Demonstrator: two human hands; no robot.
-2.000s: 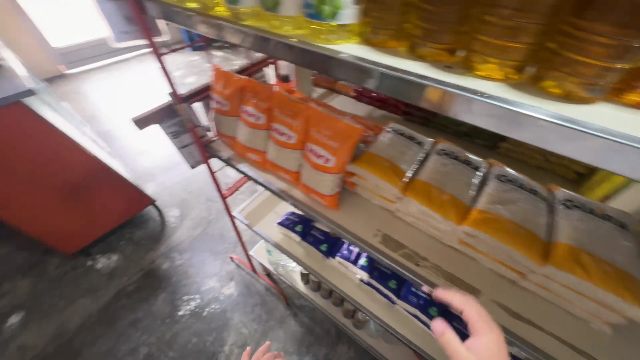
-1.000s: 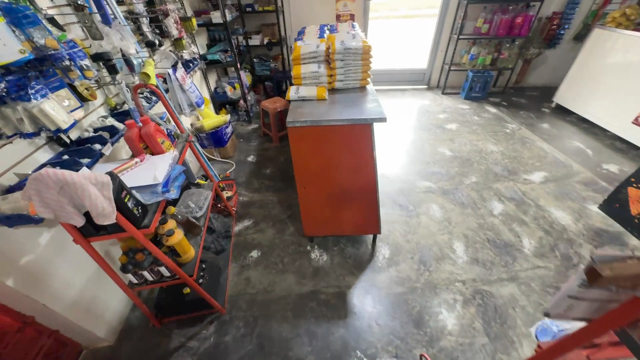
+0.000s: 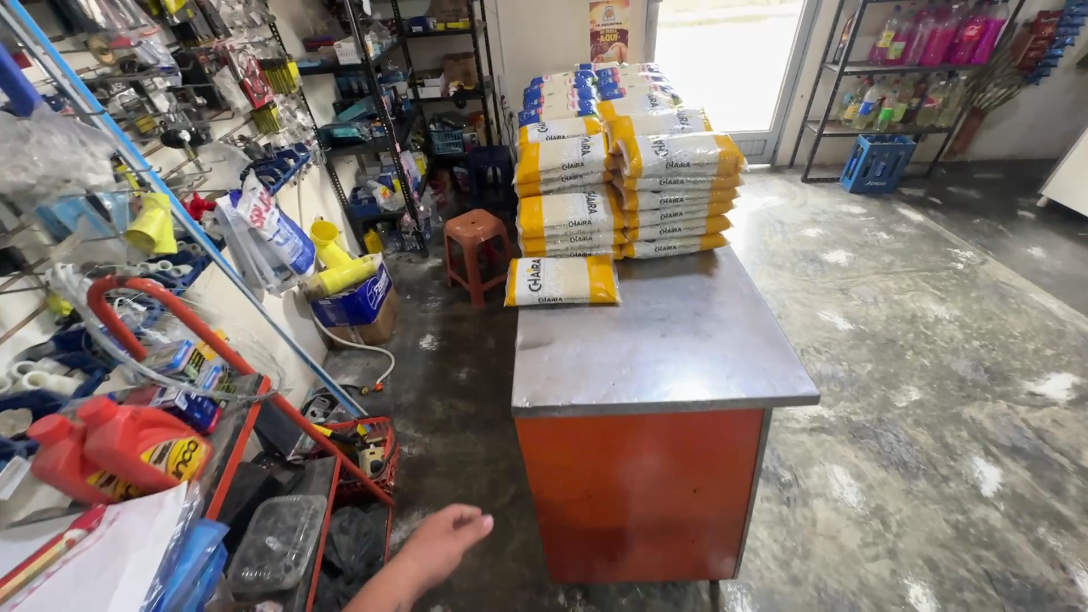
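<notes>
My left hand (image 3: 450, 537) reaches in from the bottom, left of the orange-red counter (image 3: 637, 493), palm down with fingers loosely bent and nothing visible in it. It touches nothing that I can see. My right hand is out of view. On the counter's metal top, one yellow-and-white bag of grain (image 3: 563, 281) lies flat at the left edge. Behind it, more yellow-and-white bags (image 3: 680, 157) are stacked in two columns. Blue-and-white bags (image 3: 557, 93) lie on the back of the pile.
A red metal rack (image 3: 234, 459) on the left holds red jugs (image 3: 144, 450), papers and a clear plastic container (image 3: 276, 544). An orange plastic stool (image 3: 476, 246) stands left of the counter. A blue crate (image 3: 877, 163) sits beside the bottle shelf (image 3: 901, 68) at the back right.
The view has swung away from the bagged-goods shelf and moved closer to the counter. My left hand has come into view since one second ago; the right hand seen at the shelf is gone from view.
</notes>
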